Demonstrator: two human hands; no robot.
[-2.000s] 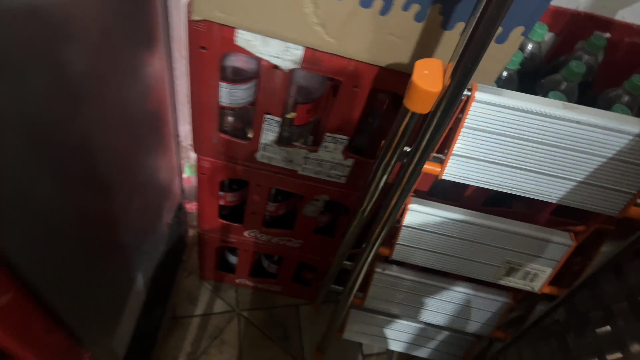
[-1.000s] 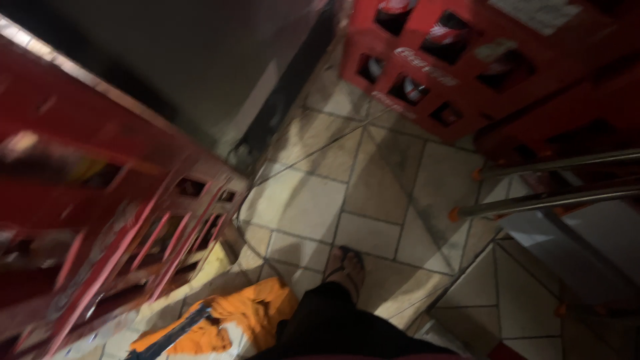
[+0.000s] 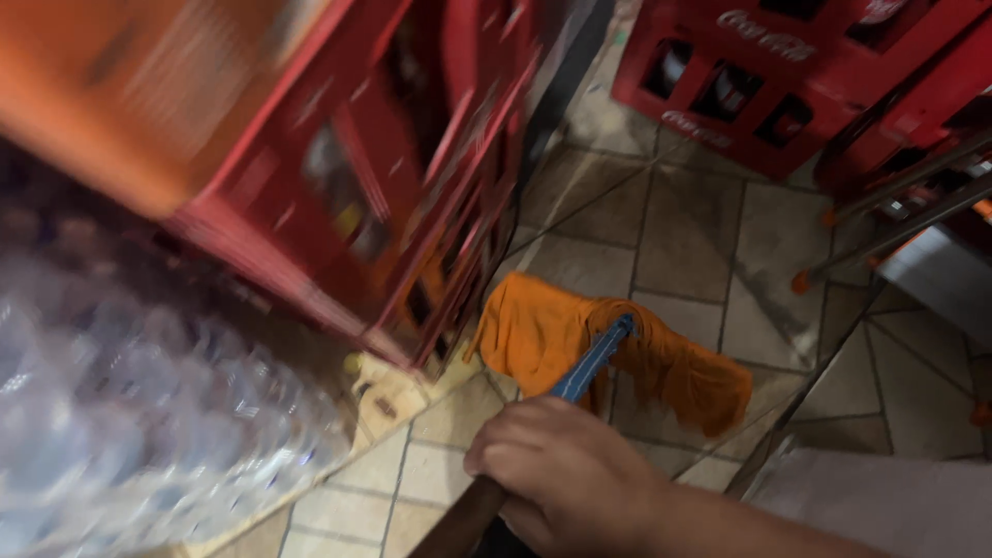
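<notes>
My right hand (image 3: 570, 473) comes in from the lower right and is closed around a pole with a blue section (image 3: 593, 360). A brown length shows below the fist, blurred. At the pole's far end an orange cloth (image 3: 535, 333) hangs over the head of what looks like a floor squeegee or mop, low over the tiled floor (image 3: 686, 232). The cloth spreads to both sides of the pole, and its right part is bunched. What lies under it is hidden. My left hand is out of view.
Red bottle crates (image 3: 310, 217) stand close on the left, behind shrink-wrapped clear bottles (image 3: 155, 403). More red Coca-Cola crates (image 3: 721, 85) are at the upper right. A folding ladder's step (image 3: 942, 267) and rails stand at right; a pale flat surface (image 3: 876, 496) is lower right.
My right hand has come into view, gripping the pole. The orange cloth, at the lower left a second ago, now shows near the middle. The view has swung down from the ladder and crates.
</notes>
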